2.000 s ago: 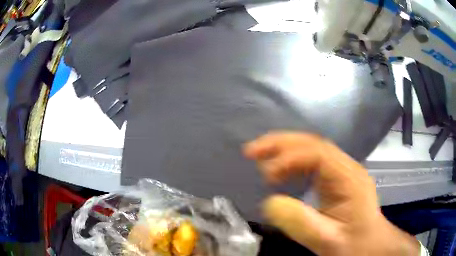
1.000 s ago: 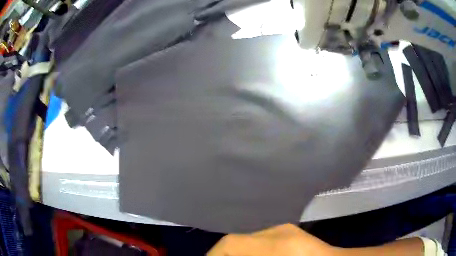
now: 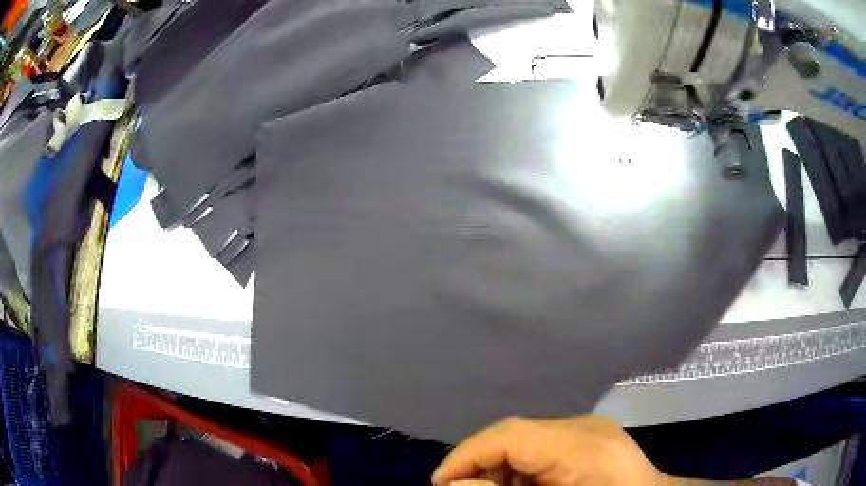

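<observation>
A large dark grey cut panel [image 3: 380, 256] lies over the machine bed, its lower end over the front edge. Its right part lies under the sewing machine head [image 3: 655, 57], with bright glare below the needle area. My right hand [image 3: 555, 454] is at the bottom edge, just below the panel's front end, back of the hand up. Its fingers are bent and partly cut off by the picture's rim, so what they hold is hidden. My left hand is out of the picture.
Stacked dark panels [image 3: 275, 57] lie at the upper left. Narrow dark strips [image 3: 796, 218] lie at the right. A printed ruler [image 3: 760, 356] runs along the front edge. A red frame [image 3: 180, 418] stands below left. More fabric [image 3: 66, 190] hangs at far left.
The clear plastic bag with yellow-orange contents has left the picture. My right hand has moved from above the panel down to the bottom edge. The view has shifted slightly; the panel lies much the same.
</observation>
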